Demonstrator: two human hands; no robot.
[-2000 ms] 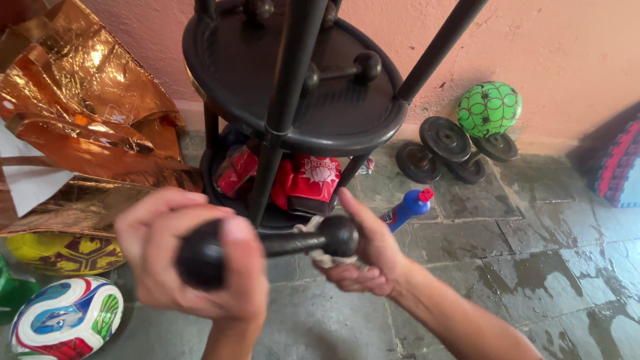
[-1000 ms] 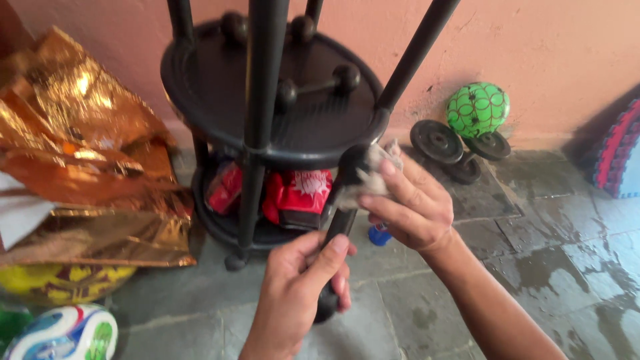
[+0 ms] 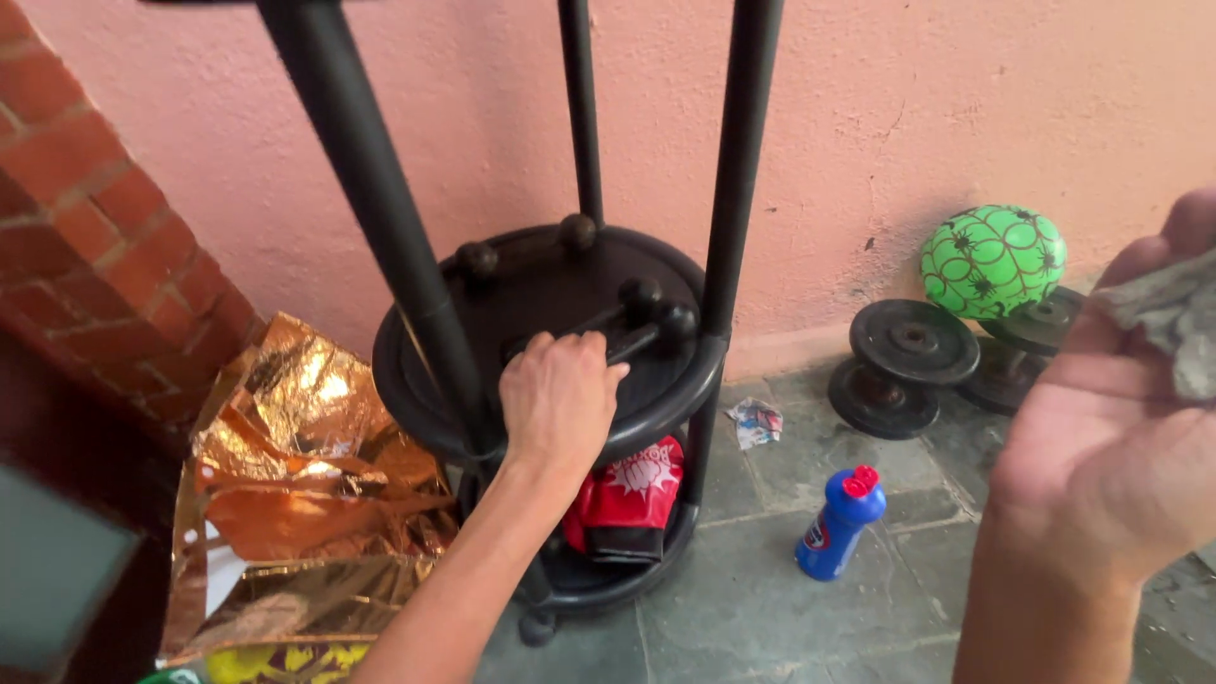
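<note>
My left hand [image 3: 560, 399] is closed over the near end of a black dumbbell [image 3: 635, 340] at the middle shelf of a round black rack [image 3: 698, 404]. One ball end shows beyond my fingers, close beside another dumbbell's end. Farther back on the same shelf rests another small dumbbell [image 3: 527, 249]. My right hand [image 3: 1107, 427] is raised at the right edge, palm up, holding a crumpled grey cloth [image 3: 1173, 313]. Below, red boxing gloves [image 3: 632, 494] lie on the bottom shelf.
Right of the rack, a blue bottle with a red cap [image 3: 836, 532] stands on the stone floor. Black weight discs [image 3: 914, 342] sit by the pink wall, a green ball [image 3: 993, 261] on or against them. Copper foil bags [image 3: 313, 503] stand left. A crumpled wrapper [image 3: 757, 421] lies near the wall.
My left hand has moved the dumbbell to the middle shelf. My right hand, with the cloth, has come off it and moved right. The view has shifted, showing brickwork at left.
</note>
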